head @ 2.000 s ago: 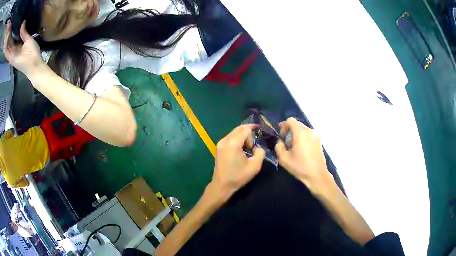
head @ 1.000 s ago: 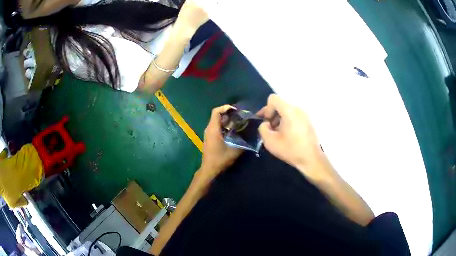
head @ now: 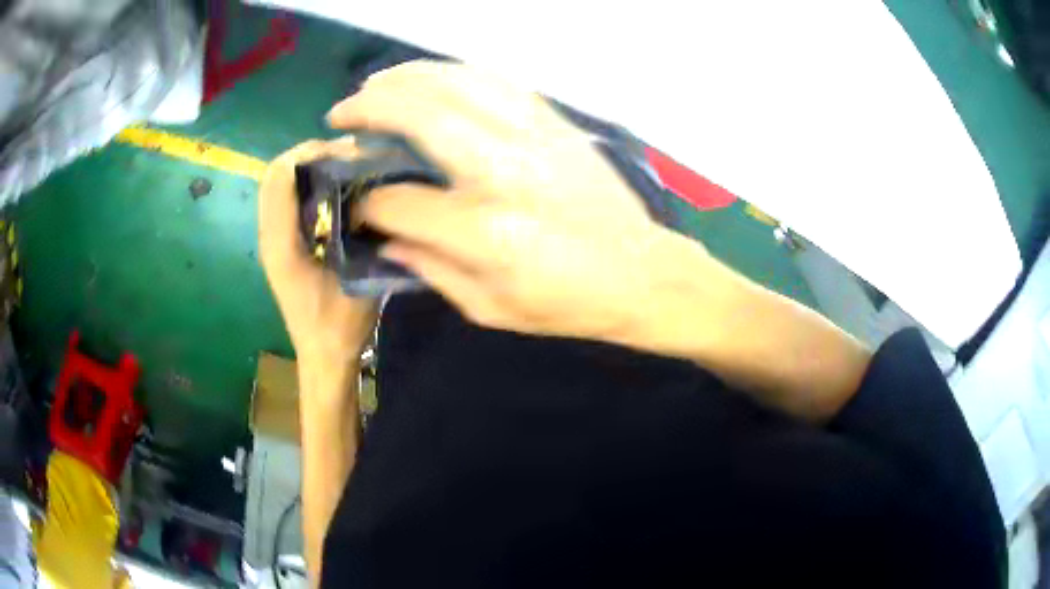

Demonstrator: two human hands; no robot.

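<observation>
A small dark, shiny pouch [head: 374,274] with a gold-yellow mark on its left side is held over the floor beside the white work surface. My left hand [head: 302,247] holds it from the left and below, with the thumb at its top edge. My right hand [head: 507,207] reaches over it from the right; its fingers are at the pouch opening and partly hidden inside or behind it. Both hands are blurred. What the right fingers touch cannot be told.
The white work surface [head: 737,104] curves across the top and right. A red stool [head: 94,403] stands on the green floor at left, above yellow cloth [head: 78,524]. A grey cabinet [head: 274,489] is at lower left. Blurred white clothing [head: 92,86] shows at top left.
The view has turned. My hands and the pouch now appear further left and higher. My right hand has moved from pinching the pouch's edge to over its opening. The other person is mostly out of view.
</observation>
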